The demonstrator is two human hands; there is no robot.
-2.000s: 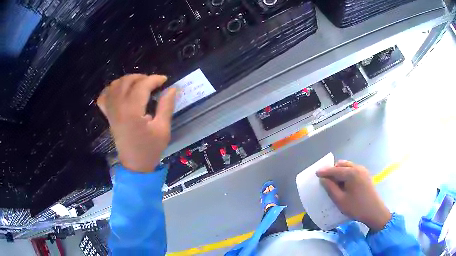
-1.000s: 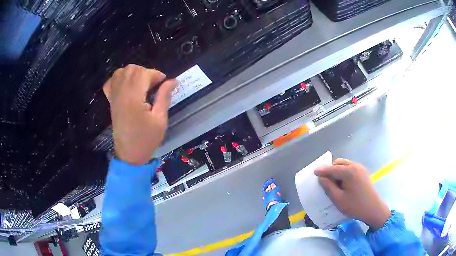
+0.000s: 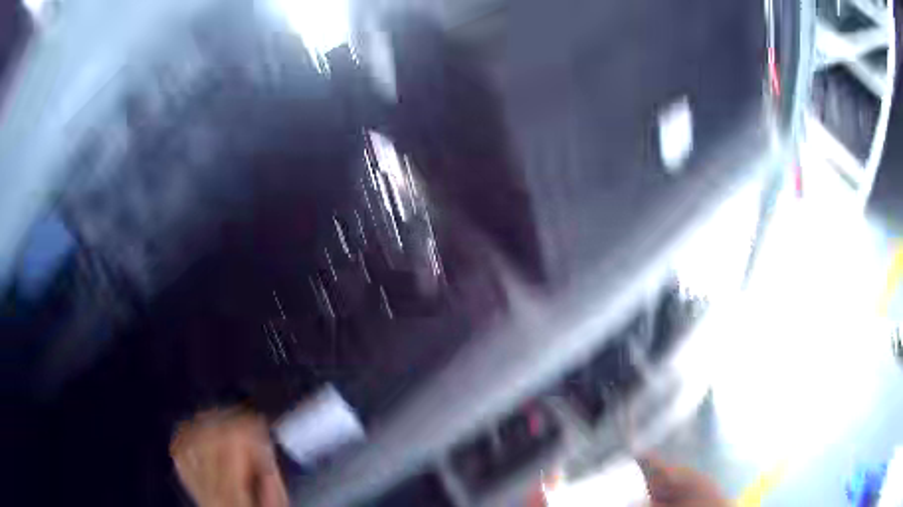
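Note:
The picture is strongly blurred. My left hand (image 3: 226, 457) is at the bottom left, cut off by the lower edge, beside a white label (image 3: 319, 426) on the dark tray stack (image 3: 396, 342). I cannot tell whether its fingers touch the label. My right hand (image 3: 685, 485) is at the bottom edge, mostly cut off, at the right end of a white paper slip (image 3: 599, 486) that it holds. Writing on label and paper is not readable.
Another dark stack (image 3: 604, 149) with a small white label (image 3: 675, 135) stands at the upper right. Below the shelf edge (image 3: 554, 352) are blurred dark fixtures with a red spot. A metal rack (image 3: 853, 59) is at the far right.
The view has swung up and to the right, so both hands now sit lower in the picture. The right-hand stack and its label have come into view; the foot has left it.

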